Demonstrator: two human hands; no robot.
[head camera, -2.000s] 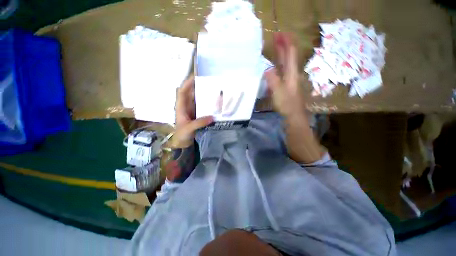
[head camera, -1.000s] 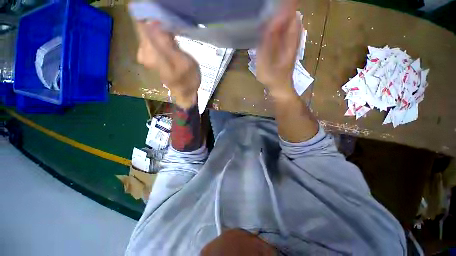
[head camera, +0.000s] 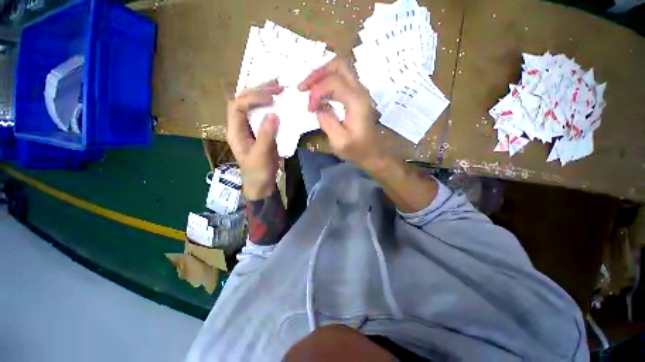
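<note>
My left hand [head camera: 256,134] and my right hand [head camera: 344,113] are over the front of the instruction leaflets [head camera: 272,53] at the left of the bench. Both hands hold a white paper [head camera: 291,120] between fingers and thumbs; it is overexposed, so its print and folds cannot be told. A fanned column of cards [head camera: 410,106] lies right of my right hand. A loose heap of small white packets [head camera: 551,106] with red print lies farther right.
The brown cardboard bench cover [head camera: 474,78] has a seam. A blue plastic tote [head camera: 120,78] with a whitish curved item is at far left. Below the bench's front edge at left, white box stock [head camera: 225,189] stands by torn brown cardboard [head camera: 201,265] over the green floor.
The box held up in both hands a second ago is gone from view. My hands have come down and closer together, onto a white paper at the leaflets.
</note>
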